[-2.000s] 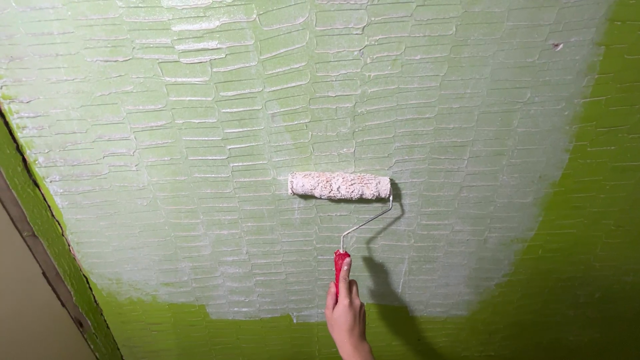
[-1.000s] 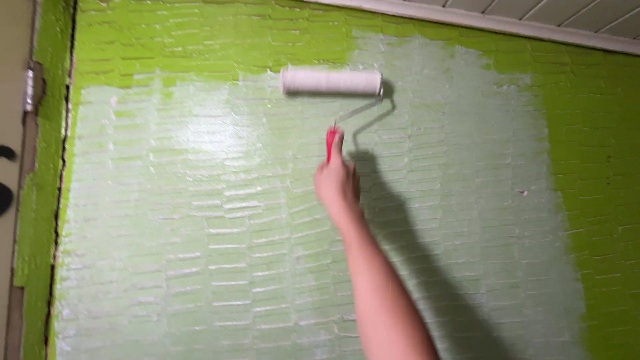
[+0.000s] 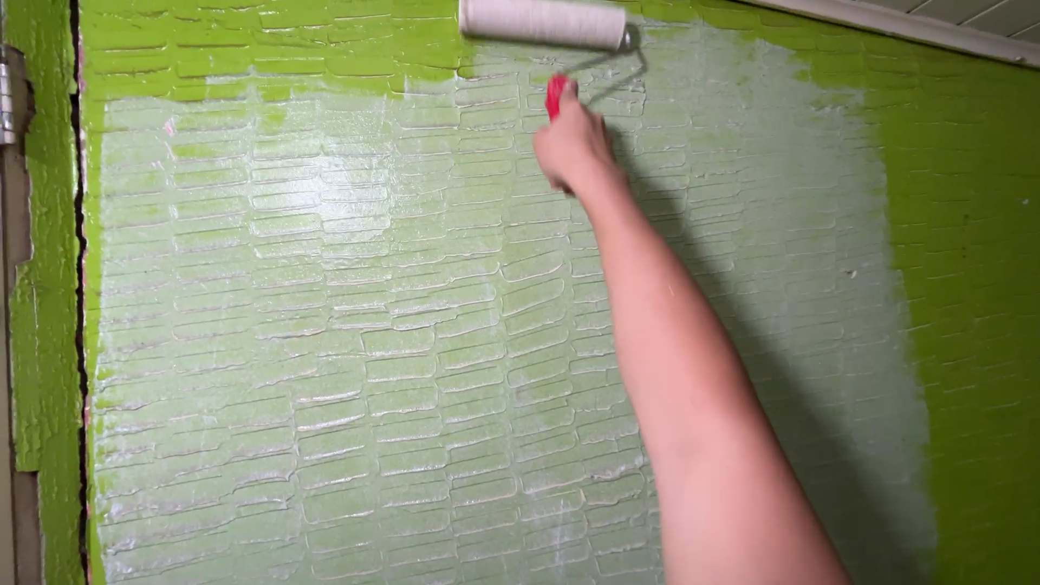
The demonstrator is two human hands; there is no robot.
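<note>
My right hand is shut on the red handle of a paint roller, with my arm stretched up from the lower right. The roller's white sleeve lies level at the top of the view, against the green wall and above my hand. A thin wire frame joins the sleeve's right end to the handle. Below and around the hand, a wide patch of thin white paint covers the wall's brick-like raised texture, with green showing through. My left hand is out of view.
A green, chipped door frame with a dark crack beside it runs down the left edge, with a metal hinge on it. White trim and a panelled ceiling cross the top right. Bare green wall borders the painted patch on the right.
The roller and my right hand have moved up the wall, from the lower white patch to the green near its upper edge. The view has shifted upward, bringing in the ceiling trim.
</note>
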